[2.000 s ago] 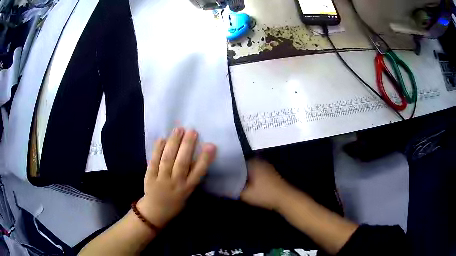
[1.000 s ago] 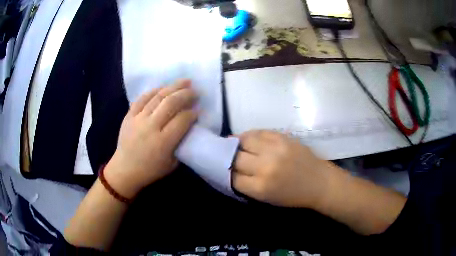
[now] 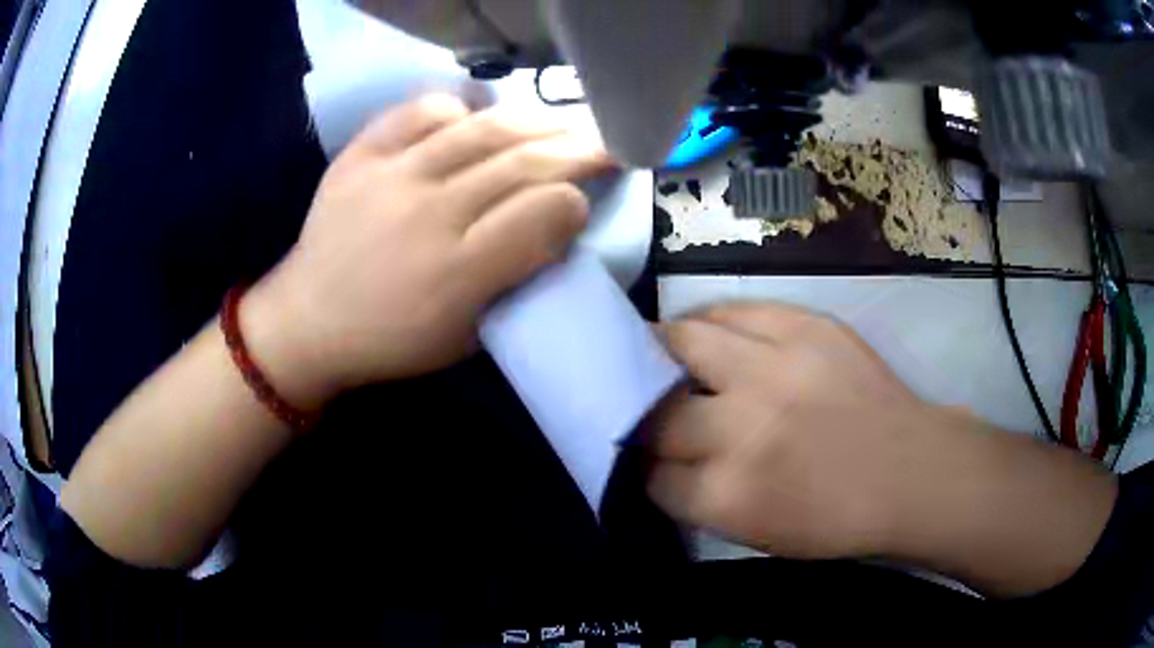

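A pale grey-white fabric panel [image 3: 576,361] lies folded or curled below the sewing machine head [image 3: 639,63], with a thin dark edge at its right end. My left hand [image 3: 430,241], with a red-brown bracelet at the wrist, lies on the pale fabric, fingers spread towards the needle area. My right hand [image 3: 785,430] grips the panel's right end; its fingertips are partly hidden. The needle and presser foot are hidden behind the head. Black fabric [image 3: 380,506] spreads under both hands and down towards the lap.
A blue object [image 3: 700,139] sits behind the head. Knurled knobs [image 3: 775,193] hang close above the worn machine bed [image 3: 873,203]. Scissors with red and green handles [image 3: 1082,380], a phone [image 3: 955,114] and its black cable are at right. Layered panels [image 3: 38,253] lie at far left.
The view has moved closer, so the machine head now covers the top centre. My left hand has moved up the panel from its lower part. The panel's lower end is now turned over, held by my right hand.
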